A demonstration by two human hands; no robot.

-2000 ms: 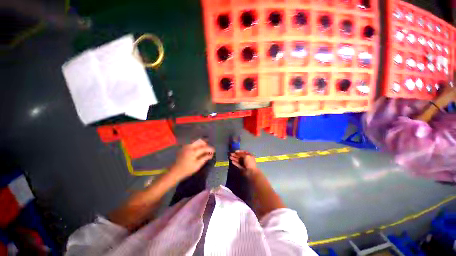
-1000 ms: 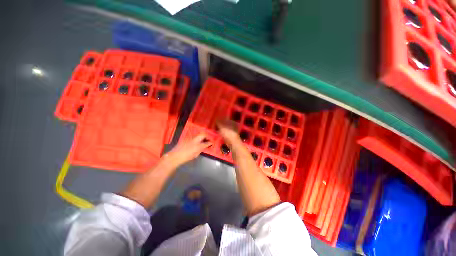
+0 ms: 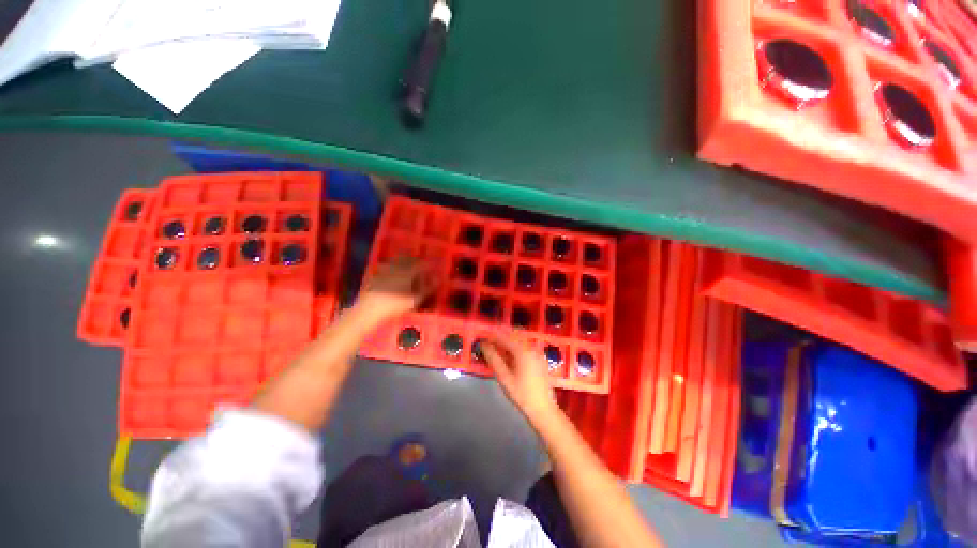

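An orange-red compartment tray (image 3: 611, 332) lies below the bench edge, with small dark round parts in many pockets; some pockets at its upper left are empty. My left hand (image 3: 399, 287) is over the tray's left part, fingers bent downward; whether it holds a part is hidden. My right hand (image 3: 512, 362) is at the tray's near row, fingertips touching a dark round part (image 3: 482, 350); a firm grip cannot be told. Another tray (image 3: 204, 353) lies to the left on top of other trays, with two rows of dark parts and several empty pockets.
The green bench (image 3: 557, 118) bears white papers (image 3: 214, 27), a black marker pen (image 3: 426, 66) and a large filled tray (image 3: 793, 134). Upright orange-red trays (image 3: 686, 375) and a blue stool (image 3: 857, 450) stand at the right. A person's sleeve (image 3: 957, 460) shows at the right edge.
The view has turned from the bench top to the lower trays. Since the second frame, my left hand has moved over the upper-left pockets and my right hand to the near row, where more parts show.
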